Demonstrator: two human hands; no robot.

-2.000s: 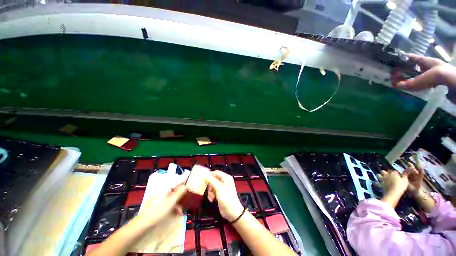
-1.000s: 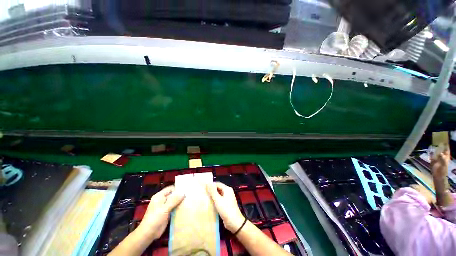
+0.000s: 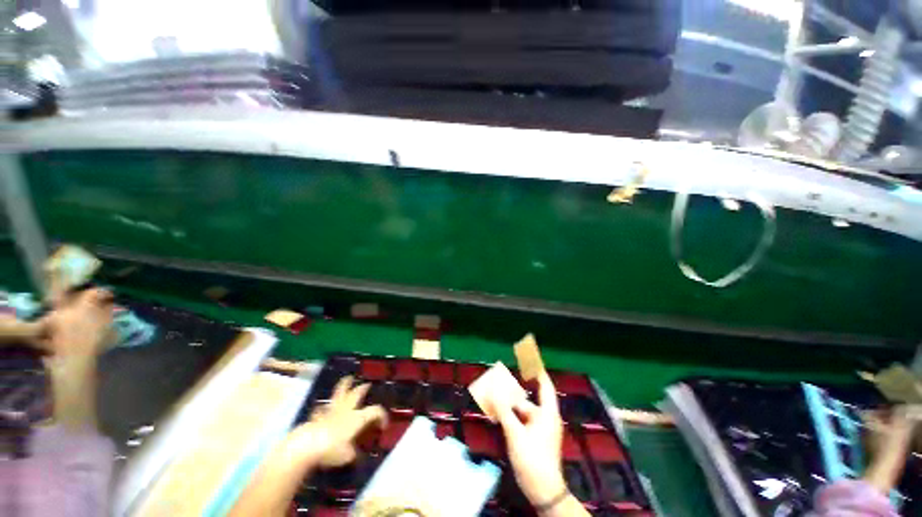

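My left hand (image 3: 339, 424) is over the left part of the black tray (image 3: 344, 366), fingers spread; I see nothing held in it. My right hand (image 3: 531, 434) is raised over the tray's right part. It holds a cream adhesive pad (image 3: 496, 390) at the fingers, and a second cream pad (image 3: 528, 357) stands upright at a fingertip. A light backing sheet (image 3: 430, 475) with a notched blue edge lies over the tray between my hands. Red housings (image 3: 598, 445) fill several cells.
Part-done red pieces with cream squares (image 3: 426, 348) lie on the green belt (image 3: 384, 335) beyond the tray. Stacked sheets (image 3: 238, 434) are at left. Another tray (image 3: 748, 434) with a light-blue die-cut sheet (image 3: 831, 429) is at right. Neighbours' hands (image 3: 76, 323) work at both sides.
The backing sheet, held by both hands a second ago, now lies tilted on the tray. My hands have parted, and my right hand now has two cream pads. The view has swung left.
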